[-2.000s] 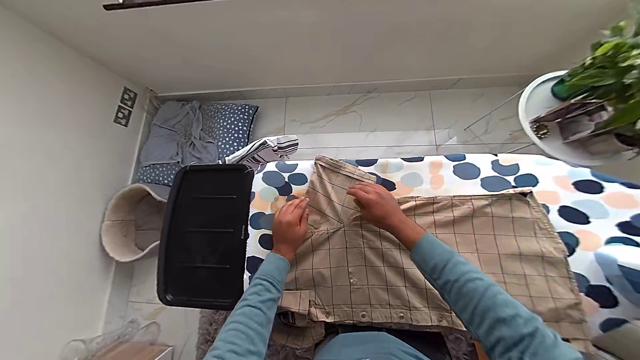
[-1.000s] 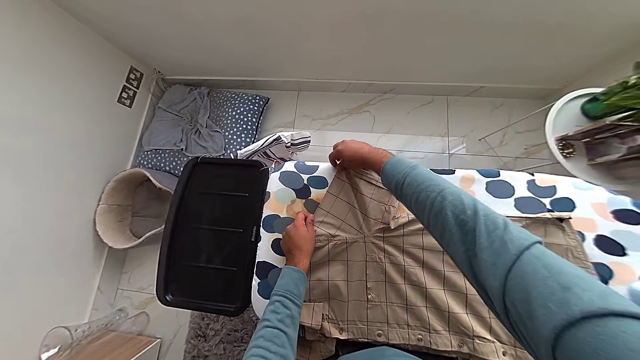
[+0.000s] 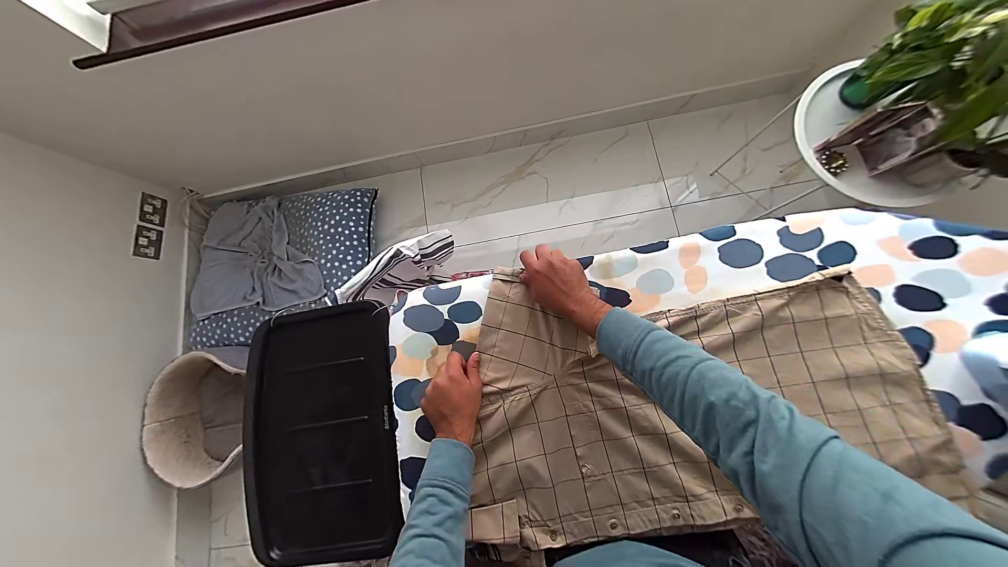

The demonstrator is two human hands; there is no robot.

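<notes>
A tan checked garment with snap buttons along its near edge lies spread on an ironing board cover patterned with coloured spots. At the far end of its folded, pointed part, my right hand pinches the cloth near the board's far edge. My left hand holds the garment's left edge, its thumb against the fabric. The underside of the cloth between the hands is hidden.
A black iron rest tray adjoins the board's left end. Beyond are a round fleece pet bed, a dotted cushion with a grey cloth, and striped fabric. A white side table with a plant stands far right.
The upper part of the garment lies straighter, its far end now more squared than pointed. Both hands remain at its edges. The view has shifted.
</notes>
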